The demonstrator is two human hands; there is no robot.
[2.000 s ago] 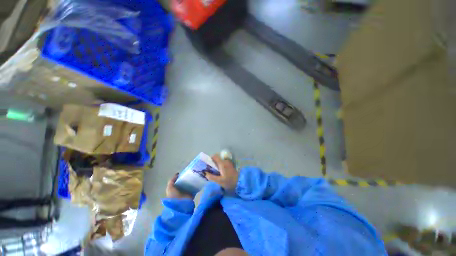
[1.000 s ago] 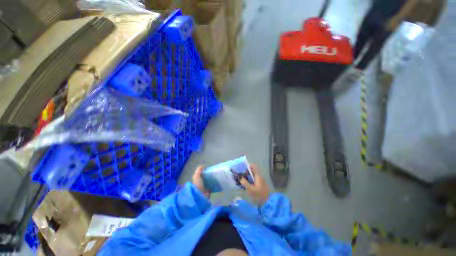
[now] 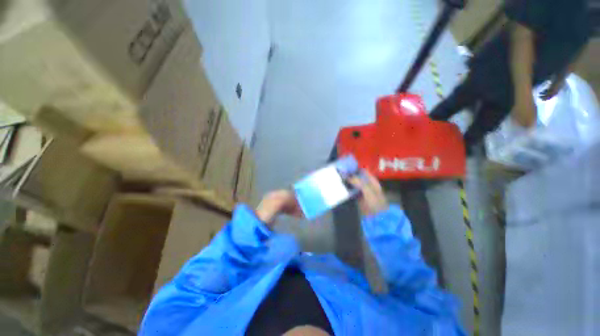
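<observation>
A printed retail box or sleeve (image 3: 324, 191), white and light blue with a dark picture at its right end, is held in front of my blue smock. My left hand (image 3: 279, 205) is at its left edge, slightly blurred. My right hand (image 3: 370, 192) grips its right end, over the dark picture. The box is tilted, its right end higher in the view. Fingers behind the box are hidden.
A red pallet truck (image 3: 421, 147) stands just ahead, its dark forks running back toward me. Brown cartons (image 3: 204, 125) are stacked at left, with open cartons (image 3: 131, 246) below. A person in dark clothes (image 3: 487, 72) bends over clear plastic at right. Yellow-black tape (image 3: 471, 252) marks the floor.
The view has moved forward past the blue pallet to the stacked cartons, and the red truck is nearer. The box is still in both hands, held higher in the view and more tilted.
</observation>
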